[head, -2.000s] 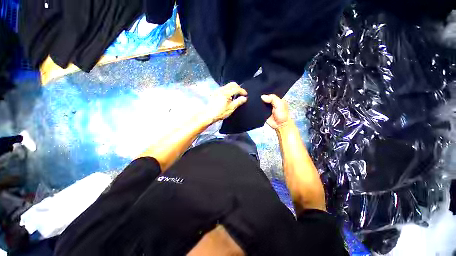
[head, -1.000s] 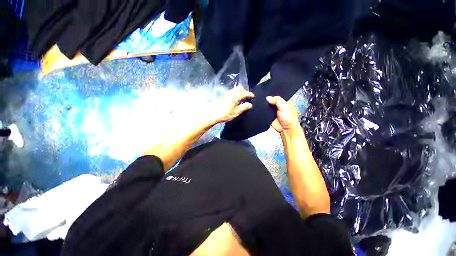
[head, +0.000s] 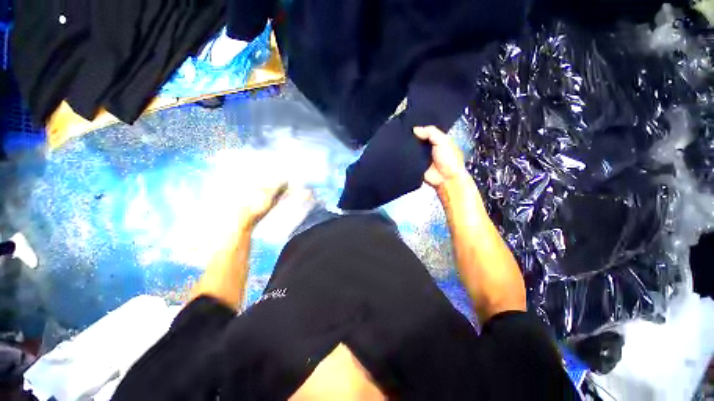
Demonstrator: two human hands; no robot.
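A dark navy jacket hangs in front of me at the top middle, its lower end turned toward me. My right hand grips the jacket's lower part at its right edge, thumb on top. My left hand is off the jacket, to its left and washed out by glare over the floor. Its fingers look curled; a faint clear film may be beside it, but I cannot tell if it holds this.
Unbagged dark garments lie on a yellowish-edged board at upper left. Glossy bagged garments fill the right. A white bundle lies at lower left. The floor is worn blue. A white shoe-like thing shows at the left edge.
My left hand has let go of the jacket and moved left and down. The clear film seen beside the jacket is no longer there. My right hand still holds the jacket.
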